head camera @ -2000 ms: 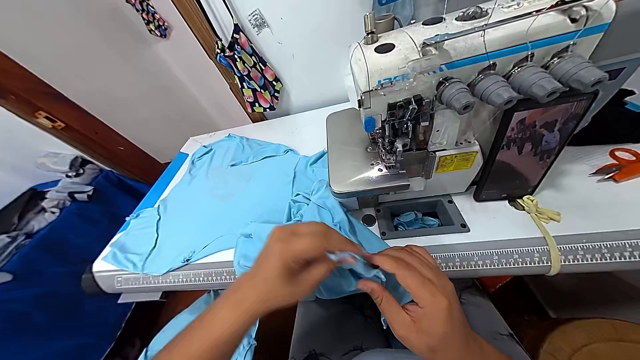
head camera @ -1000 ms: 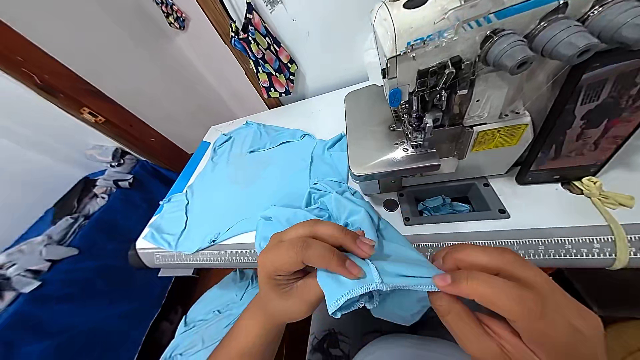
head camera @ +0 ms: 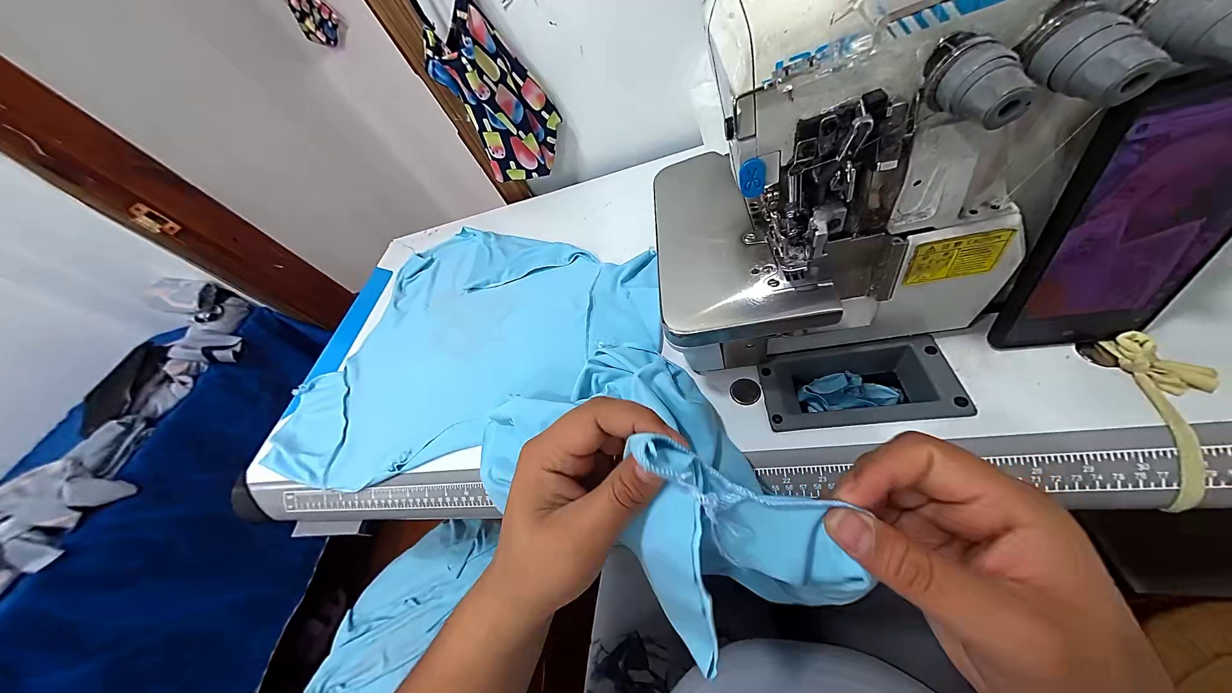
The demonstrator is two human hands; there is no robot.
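Note:
My left hand (head camera: 587,491) pinches the overlocked edge of a light blue knit garment (head camera: 674,568) between thumb and fingers. My right hand (head camera: 953,529) grips the same seamed edge farther right, so a stretch of seam with loose thread tails spans between the hands. The cloth hangs in front of the table's ruler edge, above my lap. Behind it, another part of light blue fabric (head camera: 481,337) lies spread on the table, left of the overlock sewing machine (head camera: 818,192). Whether it is the same garment cannot be told.
A recessed grey tray (head camera: 943,385) holds blue scraps. Right of the machine stands a tablet (head camera: 1126,212), near a yellow cloth tie (head camera: 1179,433). A patterned garment (head camera: 500,96) hangs behind the table. Grey cloths (head camera: 96,472) lie on blue fabric (head camera: 183,539) at left.
The held edge has been turned, and its seam with thread tails now shows between my hands. Both hands have kept hold of the cloth. The view has moved closer to the machine.

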